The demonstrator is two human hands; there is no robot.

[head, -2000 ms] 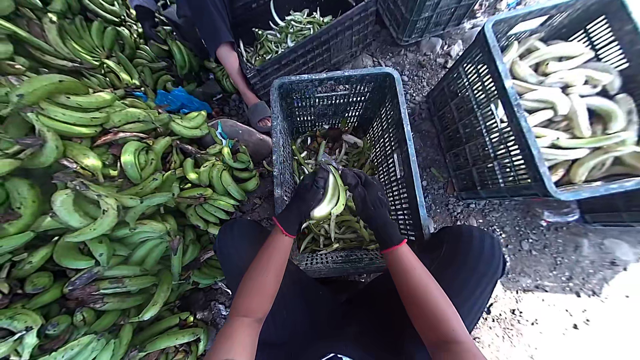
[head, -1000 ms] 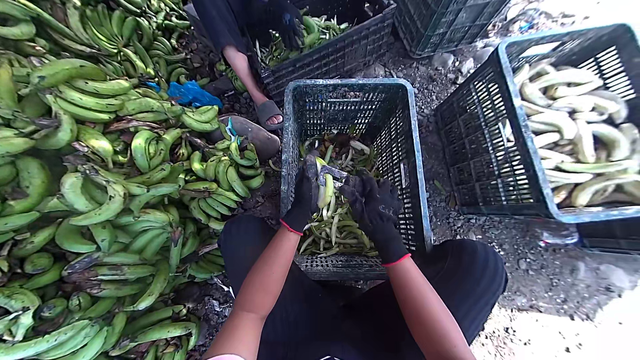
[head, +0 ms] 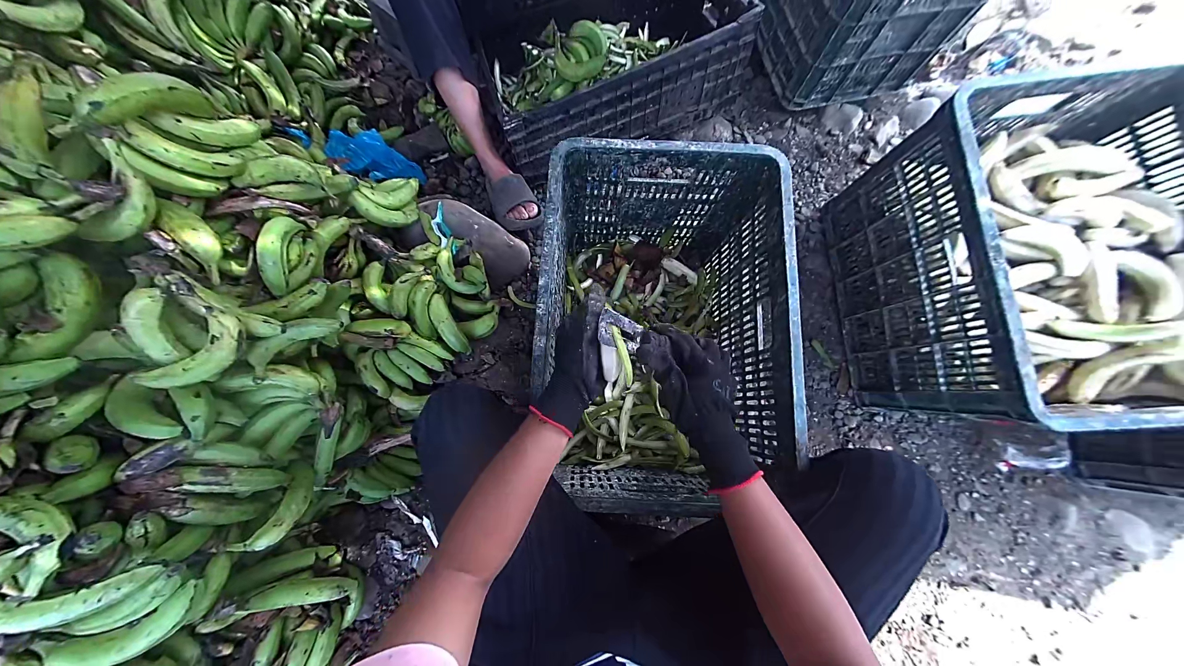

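Over a dark plastic crate (head: 788,277) between my knees, my left hand (head: 577,363), in a black glove with a red cuff, grips a partly peeled plantain (head: 610,359). My right hand (head: 689,384), gloved the same way, is closed on a metal peeler (head: 622,323) that lies across the fruit. A strip of green peel (head: 623,361) hangs by the blade. Green and pale peels (head: 638,425) lie in the crate under both hands. The fingertips are partly hidden by the gloves and tool.
Green plantains (head: 185,361) are heaped at the left, with a blue plastic bag (head: 370,154) at the back. A crate of peeled plantains (head: 971,268) stands at the right. Behind my crate are a person's sandaled foot (head: 513,201) and another crate (head: 629,104) with peels and green plantains.
The peeler now lies across the plantain, and a green strip hangs beside it. The other person's gloved hand, seen over the back crate one second ago, has left view. Green plantains now show there.
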